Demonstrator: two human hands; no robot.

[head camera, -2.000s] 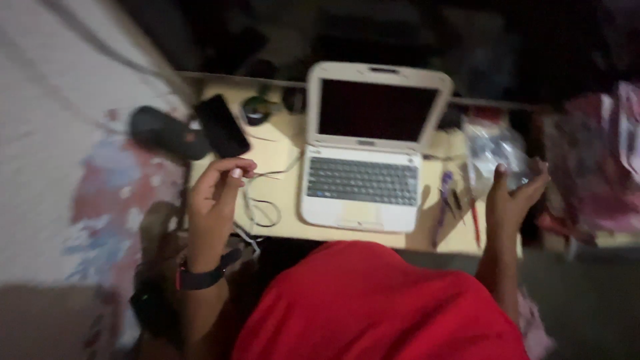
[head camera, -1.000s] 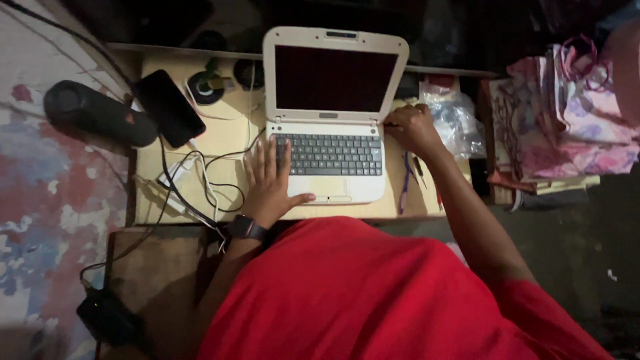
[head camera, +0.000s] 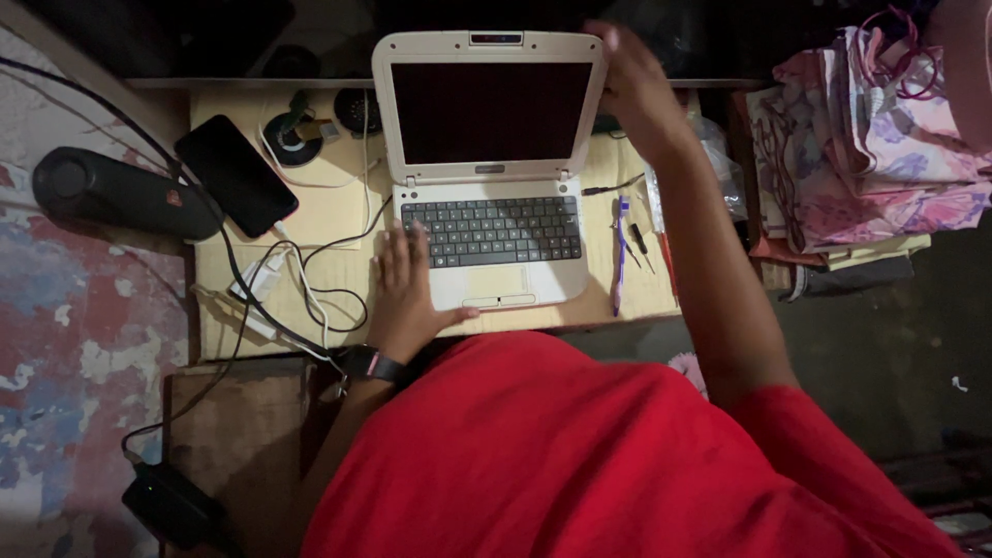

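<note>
A small white laptop [head camera: 554, 283] lies opened on a pale wooden table, its screen dark. My left hand [head camera: 407, 283] rests spread on the left front corner of its base, the fingertips at the keyboard's left edge. At the upper right corner of the screen is my right hand [head camera: 635, 89], slightly blurred; whether it grips the lid's edge I cannot tell. Right of the base lie a purple toothbrush [head camera: 620, 256], a small black-handled screwdriver [head camera: 639, 239] and a black cable end [head camera: 604, 190]. My right forearm partly covers a clear plastic bag [head camera: 717, 163].
A smartphone [head camera: 236, 174] with a white cable and a black cylindrical speaker [head camera: 116, 190] are at the left. Tangled cables and a white charger [head camera: 263, 280] lie nearby. A black power adapter [head camera: 170, 504] sits lower left. Folded floral fabric [head camera: 883, 147] is stacked at the right.
My right hand has moved up from beside the laptop's hinge to the screen's upper right corner. My left hand stays on the base; two seconds ago both hands were off the laptop.
</note>
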